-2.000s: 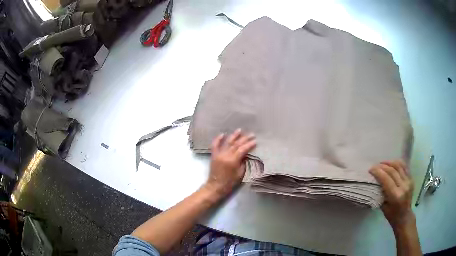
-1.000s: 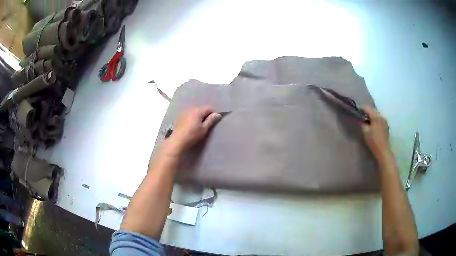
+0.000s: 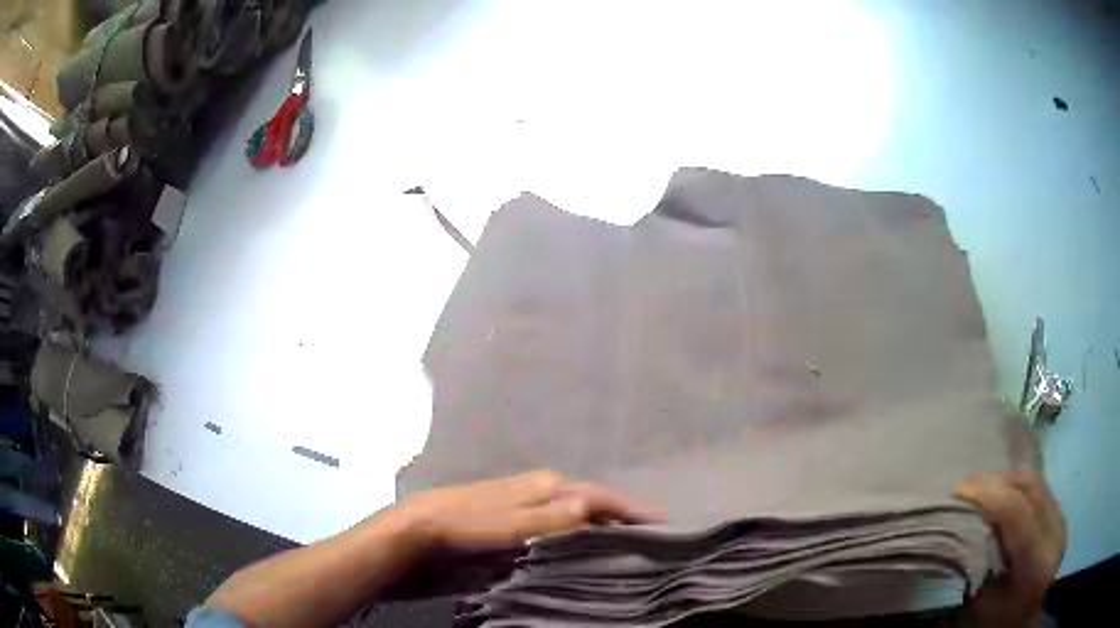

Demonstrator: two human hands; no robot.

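Observation:
The stack of cut panels (image 3: 712,356) lies flat in front of me, grey-brown, with many layered edges showing along its near side. My left hand (image 3: 528,509) rests on the near left part of the stack, fingers stretched to the right; whether it grips is hard to tell. My right hand (image 3: 1022,528) holds the near right corner, fingers on top and the palm at the side. The tie strip (image 3: 445,223) sticks out from the stack's upper left side; the rest of it is hidden.
Red-handled shears (image 3: 283,133) lie at upper left. A pile of tied bundles (image 3: 111,245) lines the table's left edge. A silver spring clamp (image 3: 1046,390) lies right of the stack. Small offcuts (image 3: 316,456) lie at lower left on the white table (image 3: 295,319).
The panels, folded over a second ago, now lie spread with layered edges toward me. Both hands have moved down to the near edge. The white slip and strip at lower left no longer show.

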